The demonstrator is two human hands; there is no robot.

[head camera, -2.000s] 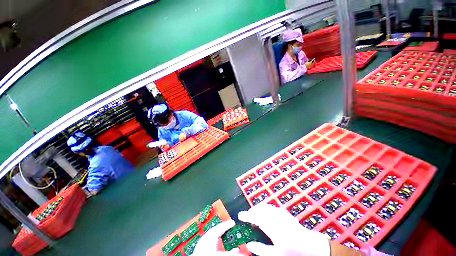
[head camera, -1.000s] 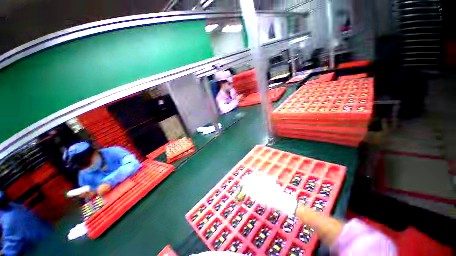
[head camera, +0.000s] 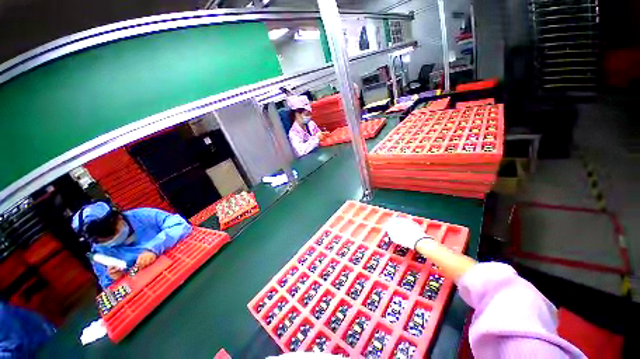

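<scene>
A red compartment tray lies on the dark green bench in front of me, most of its pockets holding small circuit boards with black, white and yellow parts. My right hand, in a white glove, is over the upper right part of the tray. Its fingers are small and bunched, and I cannot tell whether a board is in them. My left hand shows only as a sliver of white glove at the bottom edge, cut off by the frame.
A tray stack stands behind a metal post. A person in blue works at a red tray opposite. A person in pink sits farther back. A corner of red sheet shows at the bottom.
The view has swung right. My right hand has moved from the loose boards at the left to over the tray, then toward its far right part. My left hand has dropped almost out of view.
</scene>
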